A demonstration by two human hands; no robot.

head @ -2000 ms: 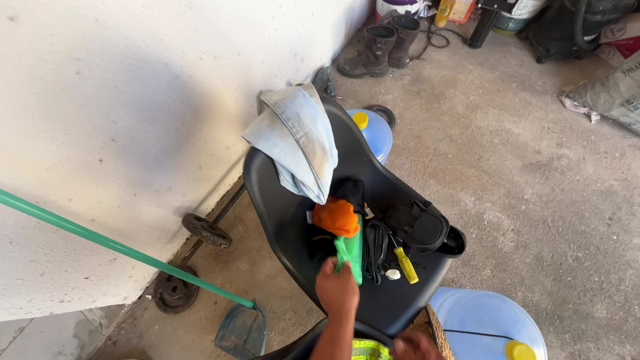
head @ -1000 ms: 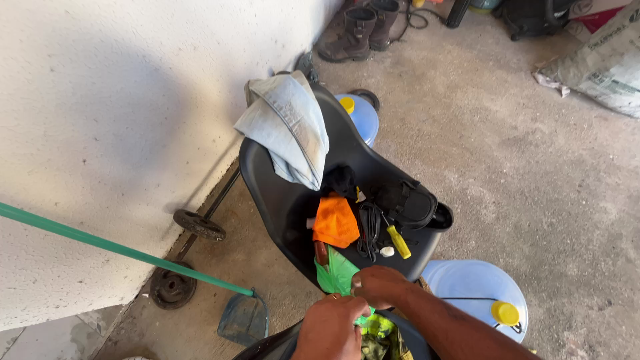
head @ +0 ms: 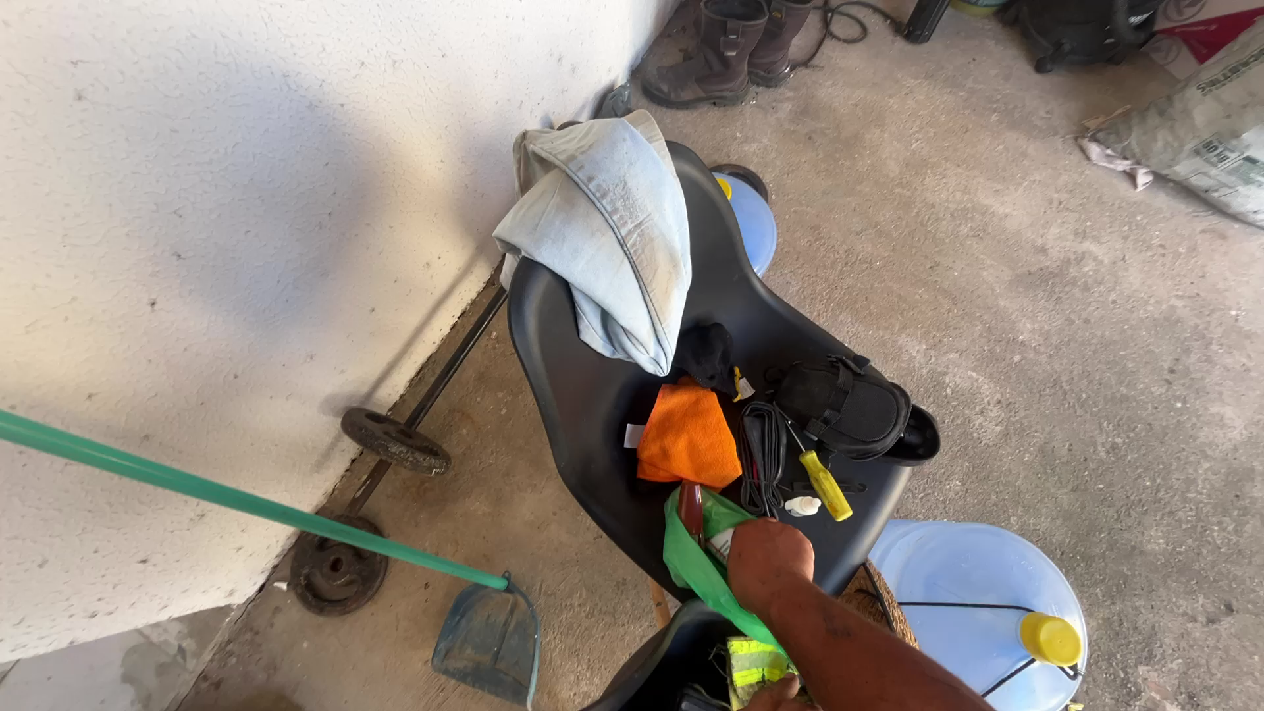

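My right hand point(head: 770, 561) is curled at the mouth of a green plastic bag point(head: 694, 558), its fingertips hidden. A dark red-brown object point(head: 690, 510) and a white item with printing show in the bag. Under my right forearm, part of my left hand point(head: 778, 695) touches yellow-green high-visibility fabric point(head: 754, 664); its grip is hidden. On the black plastic chair point(head: 583, 420) lie an orange cloth point(head: 688, 434), a coiled black strap or tube point(head: 762, 456), a yellow-handled screwdriver point(head: 825, 486), a small white bottle point(head: 802, 506), a black pouch point(head: 847, 407) and black fabric point(head: 705, 355).
Folded light-blue jeans point(head: 617, 237) drape over the chair's back. A blue water jug point(head: 973, 592) with a yellow cap stands at lower right, another behind the chair. Left are a green-handled dustpan point(head: 484, 642) and wheels on a bar by the wall. Boots point(head: 706, 59) stand behind.
The orange cloth, bunched up two seconds ago, lies flatter. My left hand has moved from the green bag down toward the bottom edge. The bag's mouth is now wider, with items showing inside.
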